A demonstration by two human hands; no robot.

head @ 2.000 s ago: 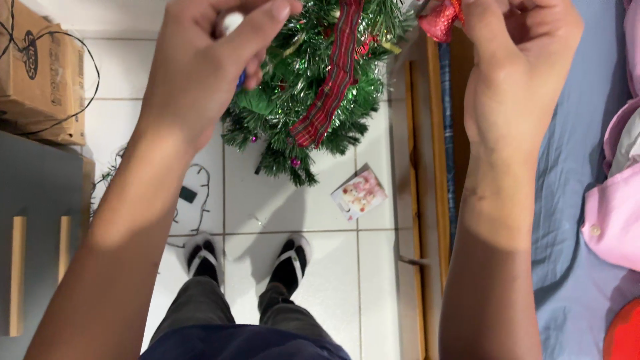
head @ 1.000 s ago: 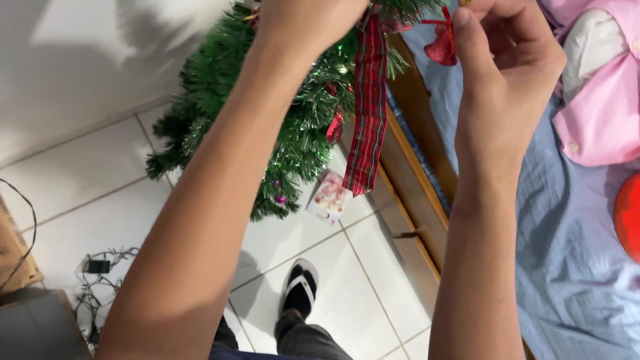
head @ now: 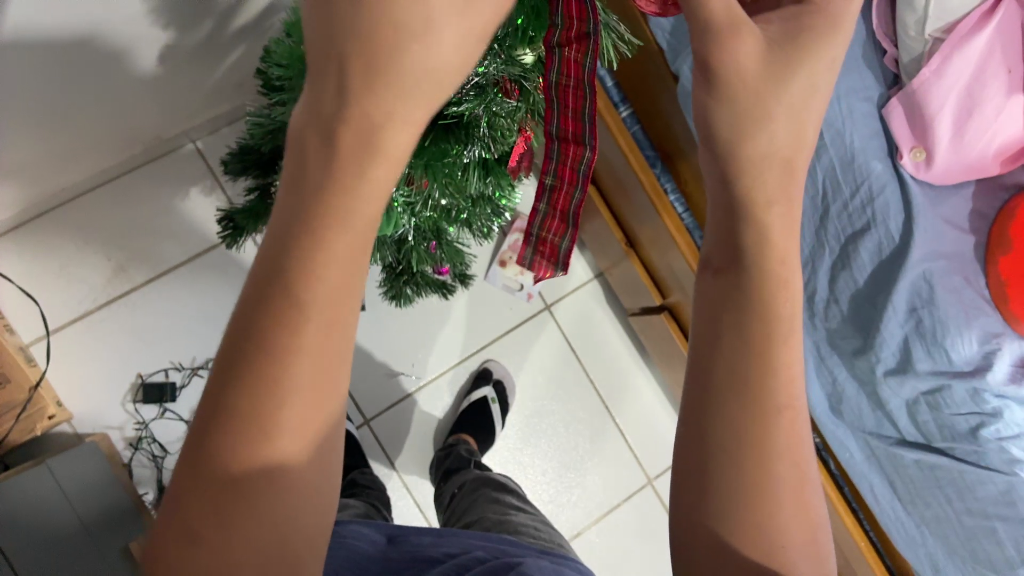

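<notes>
An artificial Christmas tree (head: 448, 176) with green tinsel branches stands in the upper middle, and a red plaid ribbon (head: 564, 136) hangs down its right side. My left hand (head: 392, 40) reaches over the tree at the top edge; its fingers are out of frame, so what they touch is hidden. My right hand (head: 768, 48) is at the top right, cut off by the edge. Beside its thumb, part of a shiny red ornament (head: 658, 6) shows. A red decoration (head: 521, 152) hangs among the branches left of the ribbon.
A bed with a blue sheet (head: 880, 336) and wooden frame (head: 640, 264) runs along the right, bearing pink clothing (head: 960, 104) and a red object (head: 1010, 264). A printed card (head: 512, 264) lies on the tiles. Light-string wires (head: 156, 432), a cardboard box (head: 24, 384) and grey furniture (head: 68, 496) are at left.
The view has turned and shifted. My left hand has moved up out of frame over the tree. The red bell ornament at my right hand, fully seen a second ago, is now mostly cut off.
</notes>
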